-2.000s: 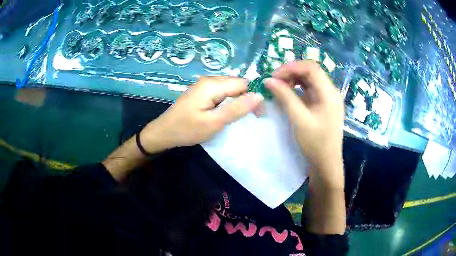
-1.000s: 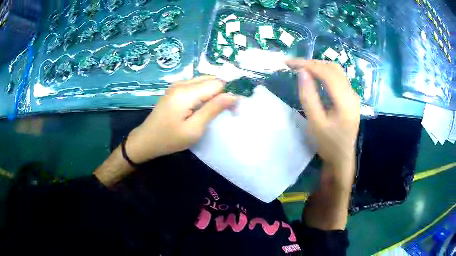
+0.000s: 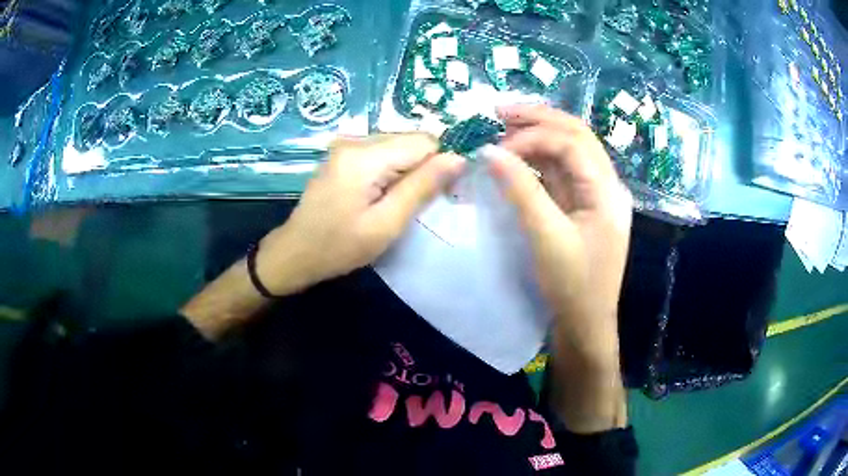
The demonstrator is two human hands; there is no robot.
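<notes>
A small dark-green circuit board point(image 3: 471, 136) is held between the fingertips of both hands, above the bench's front edge. My left hand point(image 3: 372, 191) grips its left side with thumb and index finger. My right hand point(image 3: 563, 181) has its thumb and fingers at the board's right side; its fingertips are blurred. A white backing sheet point(image 3: 474, 284) hangs below the board, over the lap, its upper part between the hands. What holds the sheet is hidden by the fingers. I cannot tell if an adhesive pad is at the right fingertips.
A compartment tray point(image 3: 581, 98) behind the hands holds loose boards with white squares. A round-pocket tray point(image 3: 214, 177) with board assemblies is at left. Spare white sheets point(image 3: 818, 234) hang at the right edge. A black bin or bag point(image 3: 716, 297) stands below the bench at right.
Compared with one second ago, my right hand has moved left to the board, closing the gap between the hands. My left hand has shifted slightly right and up with the board. The sheet is more folded.
</notes>
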